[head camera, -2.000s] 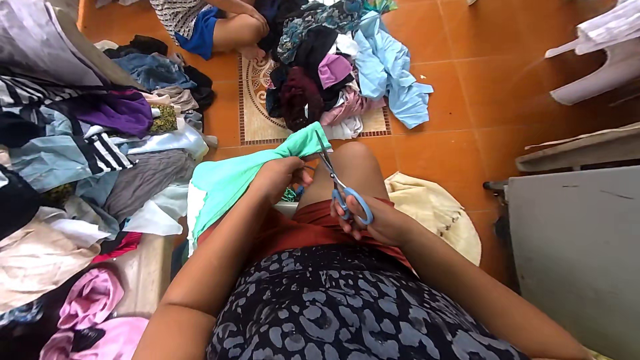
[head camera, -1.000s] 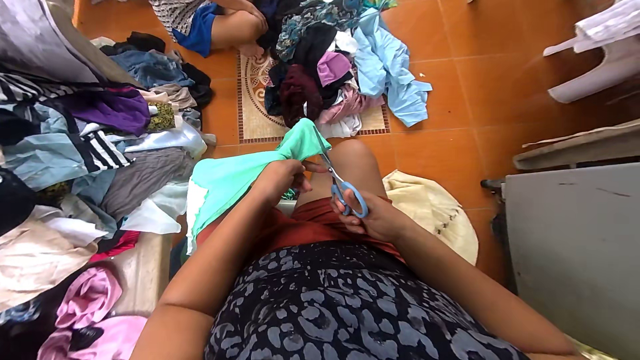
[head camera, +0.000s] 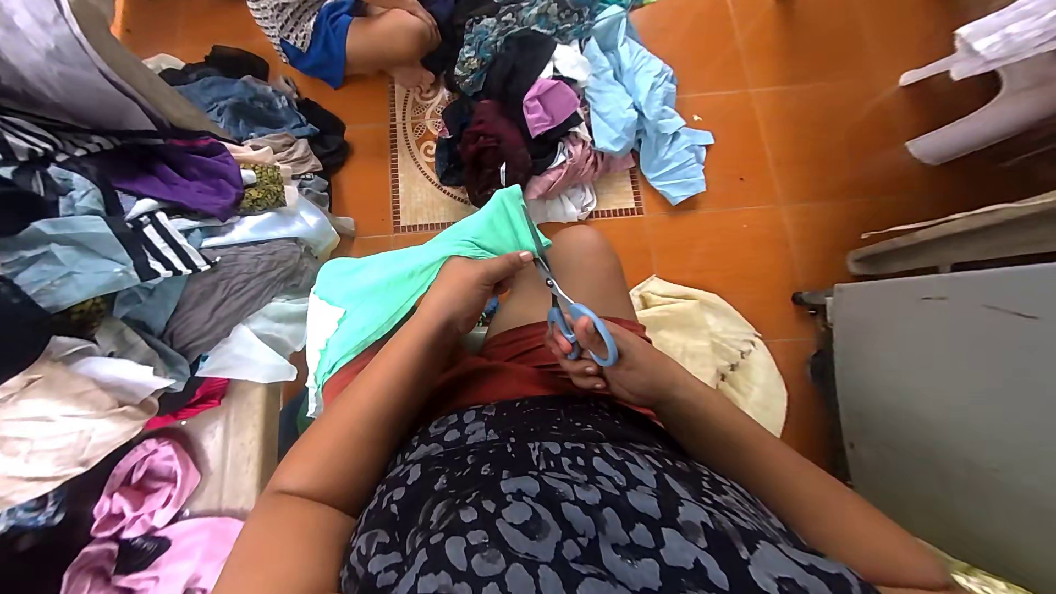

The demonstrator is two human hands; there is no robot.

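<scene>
My right hand (head camera: 610, 355) holds scissors (head camera: 551, 285) with light blue handles, their blades pointing up and slightly left. The blades lie at the right edge of a mint green cloth (head camera: 412, 268), which drapes over my left thigh and has a white patch at its lower left end. My left hand (head camera: 478, 289) is at that cloth just left of the blades, its thumb near them; the other fingers are partly hidden, and the cloth seems held between them. My bare right knee is just beyond the scissors.
Heaped clothes (head camera: 239, 280) cover the left side, partly on a pale surface (head camera: 239, 445). Another clothes pile (head camera: 528, 107) lies on the tiled floor ahead, beside a seated person's legs (head camera: 384, 45). A cream cloth (head camera: 709, 346) is right of my leg, then a grey panel (head camera: 949, 396). A white plastic chair (head camera: 973, 124) stands upper right.
The scissors' blades, more apart two seconds ago, now look nearly together at the green cloth's edge. My left hand has shifted slightly at the cloth.
</scene>
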